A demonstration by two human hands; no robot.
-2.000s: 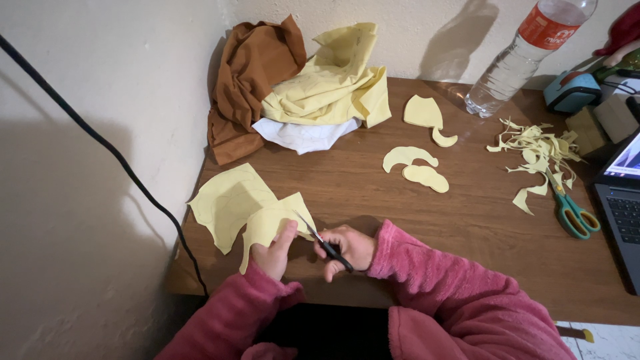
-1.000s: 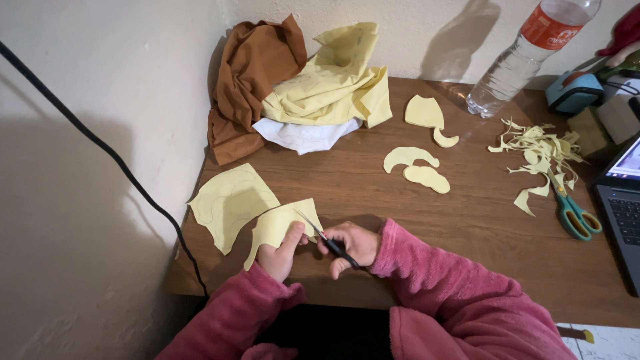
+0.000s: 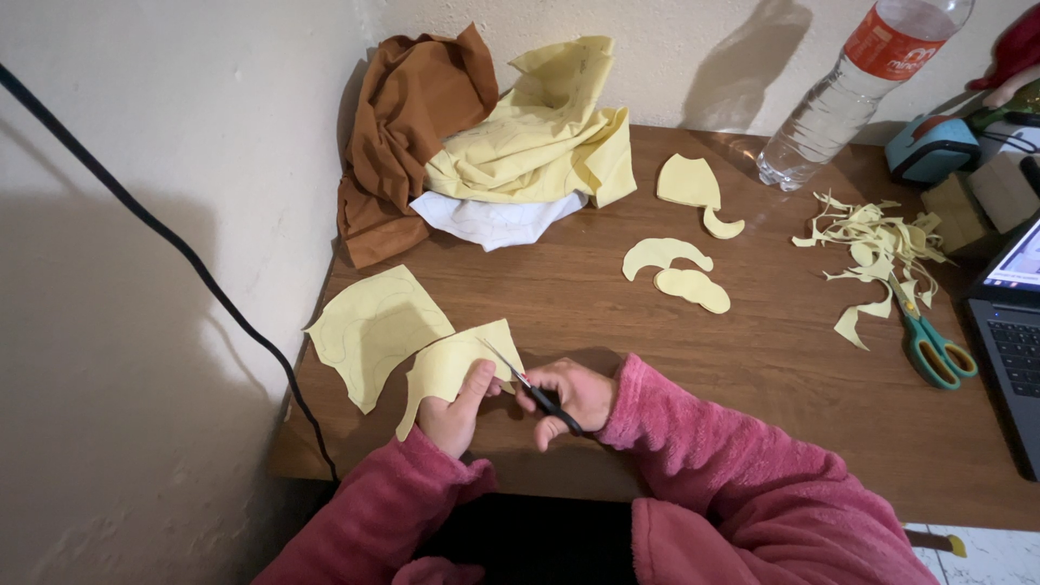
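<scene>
My left hand (image 3: 459, 410) pinches a yellow fabric piece (image 3: 443, 361), thumb on top and fingers beneath. In my right hand (image 3: 573, 398) are small black-handled scissors (image 3: 546, 402), their blades at the right part of that piece. Left of it, a larger yellow fabric piece (image 3: 378, 325) with drawn curved lines lies on the wooden table. Cut yellow shapes lie beyond my right hand: a trapezoid-like piece (image 3: 689, 180), a small curved piece (image 3: 721, 224), a crescent (image 3: 666, 256) and a rounded double-lobed piece (image 3: 692, 290).
Brown fabric (image 3: 414, 114), yellow fabric (image 3: 536, 154) and white fabric (image 3: 500, 219) are heaped at the back. A plastic bottle (image 3: 845, 97) stands back right. Yellow scraps (image 3: 877, 236), green-handled scissors (image 3: 934, 349) and a laptop (image 3: 1011, 349) lie at the right. A black cable (image 3: 171, 236) hangs at left.
The held fabric piece and my left hand have shifted slightly right since the first frame. My right hand has moved a little with the scissors.
</scene>
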